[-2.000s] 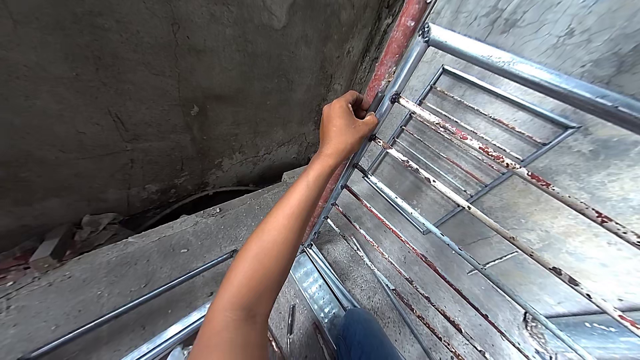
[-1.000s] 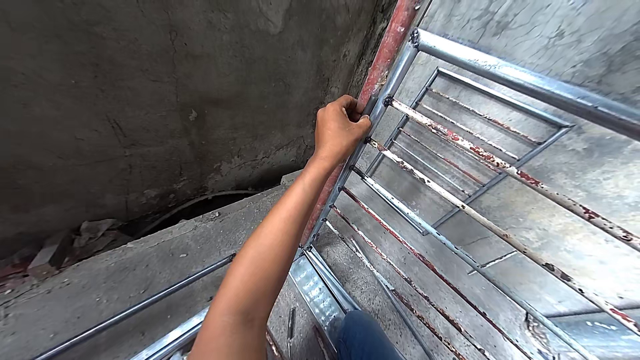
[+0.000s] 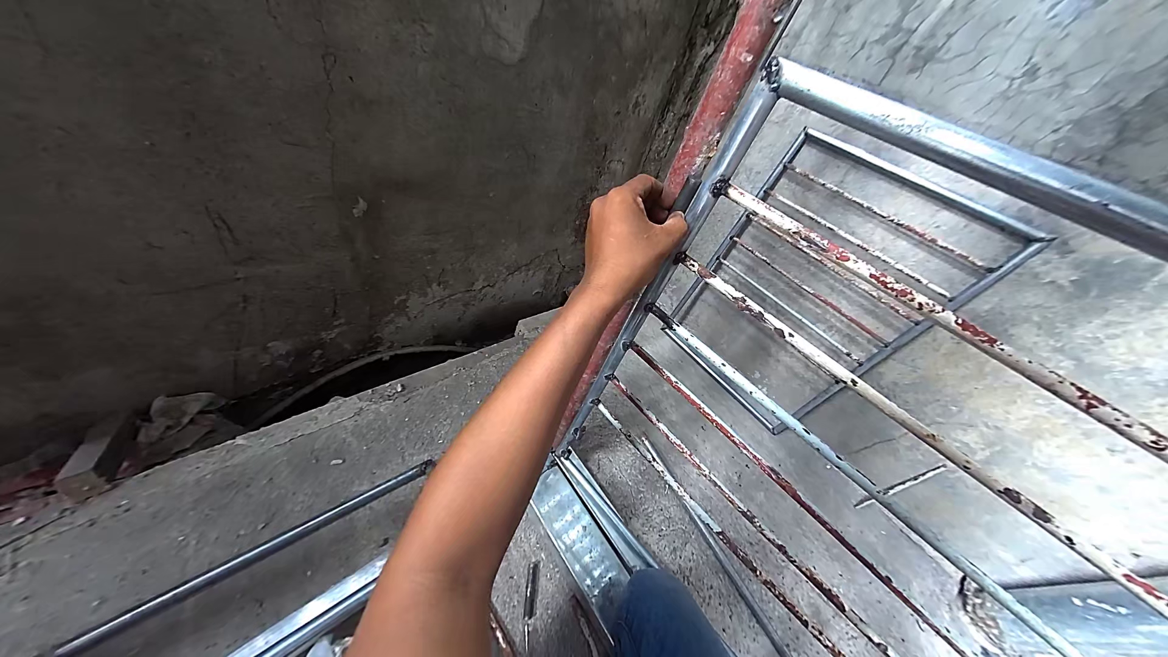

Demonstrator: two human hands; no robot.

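Note:
My left hand (image 3: 632, 233) reaches up from the bottom of the view. Its thumb and bent fingers pinch a short dark metal piece (image 3: 686, 195), perhaps a hinge, in the gap between a red-painted pipe post (image 3: 721, 96) and the side tube of a metal barred frame (image 3: 744, 137). The fingertips are partly hidden behind the hand. The frame has a thick bare-metal top pipe (image 3: 949, 137) and several bars with flaking white and red paint (image 3: 849, 260), joined to the side tube by dark welds. My right hand is out of view.
A second barred frame (image 3: 990, 219) lies behind the first. Bare metal tubes (image 3: 246, 557) and a metal channel (image 3: 579, 538) are at the lower left and centre. Rubble (image 3: 173, 420) lies by a dark gap along the concrete wall (image 3: 274, 182). A blue-clad leg (image 3: 666, 616) shows below.

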